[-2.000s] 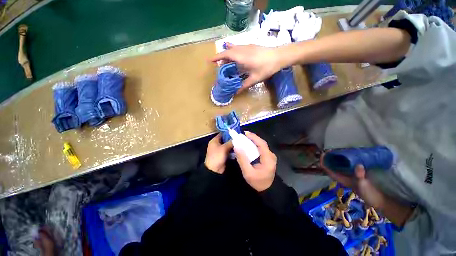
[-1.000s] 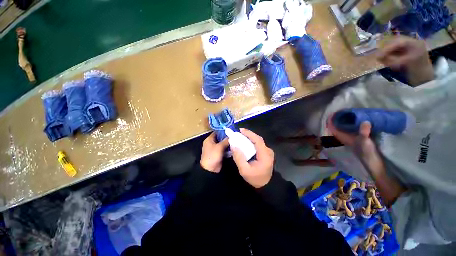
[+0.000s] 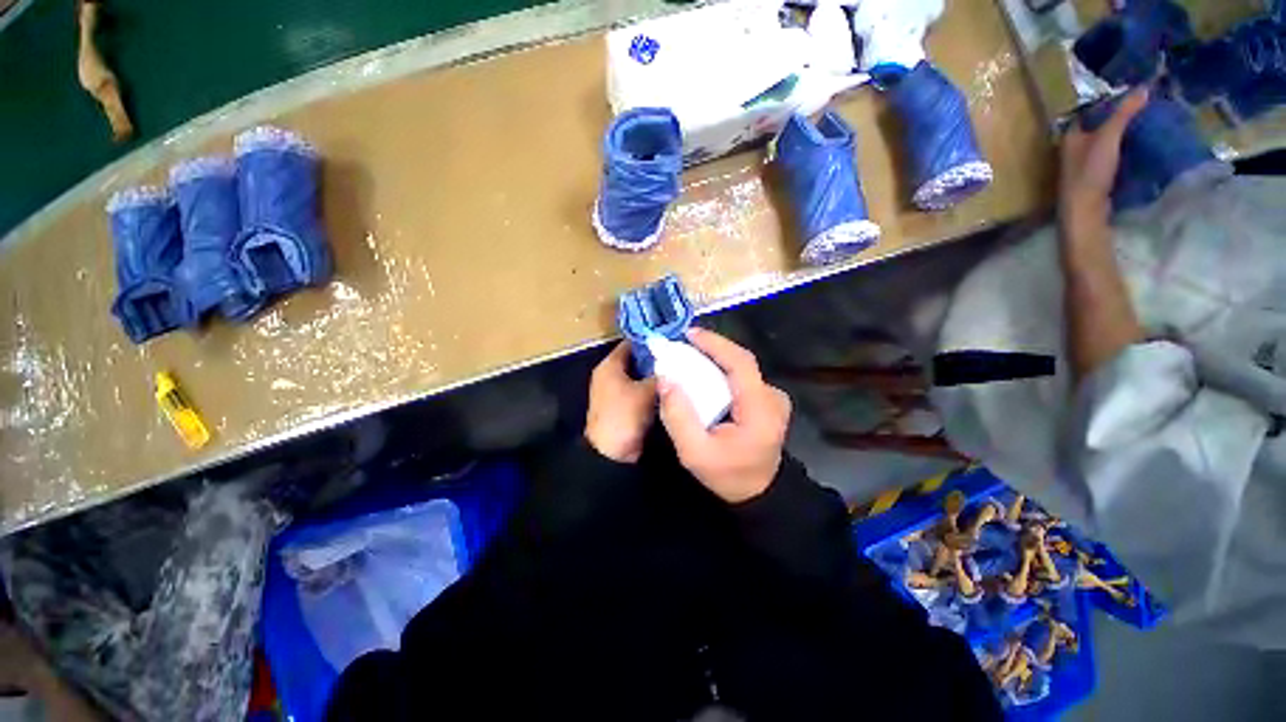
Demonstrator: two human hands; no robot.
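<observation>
My left hand holds a blue denim sleeve upright just off the bench's front edge, its notched opening facing up. My right hand grips a small white glue bottle, tilted with its tip at the sleeve's opening. The tip itself is hard to make out. Another denim sleeve stands on the bench beyond my hands. Two more sleeves with white frilly trim lie to its right. Three sleeves lie side by side at the left.
A yellow stick lies at the bench's left. A white carton with white gloves is at the back. A green belt holds a tan part. Blue bins are below. A neighbour at right holds a denim sleeve.
The neighbour's hand let go of the standing sleeve and withdrew right; the neighbour's held sleeve moved up to the bench. My hands stay at the same sleeve; the view has shifted.
</observation>
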